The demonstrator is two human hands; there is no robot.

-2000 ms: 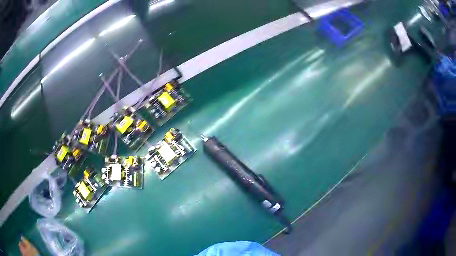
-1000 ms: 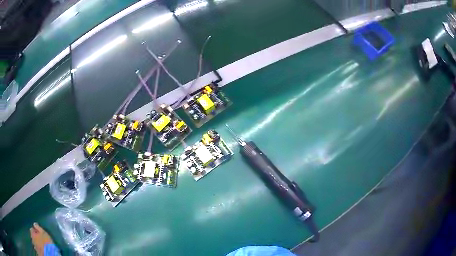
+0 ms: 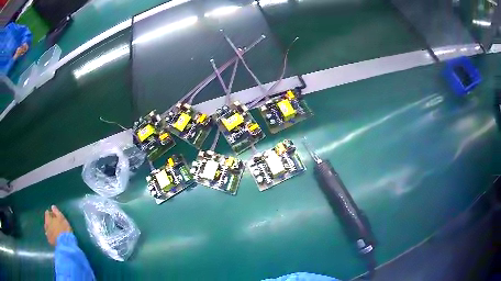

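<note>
My left hand (image 3: 56, 224) is at the lower left, over the green bench, bare with a blue sleeve. Its fingers are extended and nothing shows in it. Two crumpled clear plastic bags (image 3: 107, 169) with dark contents lie just right of it. Several power supply boards (image 3: 274, 164) with yellow or whitish transformers lie in two rows mid-bench. Thin grey-purple wire leads (image 3: 198, 86) trail from the back row over the pale rail. A black electric screwdriver (image 3: 343, 203) lies right of the boards, bit toward the rail. My right hand is out of view.
The pale metal rail (image 3: 373, 68) runs behind the boards. A blue plastic bin (image 3: 462, 74) is at the far right. Clear trays (image 3: 44, 65) and a person's blue sleeve and hand (image 3: 21, 50) show at the upper left. Blue cloth (image 3: 302, 276) shows at the bottom edge.
The view has swung left, so the bench things sit further right in the picture. More of my left hand and sleeve shows. The other person's sleeve and hand have come into view.
</note>
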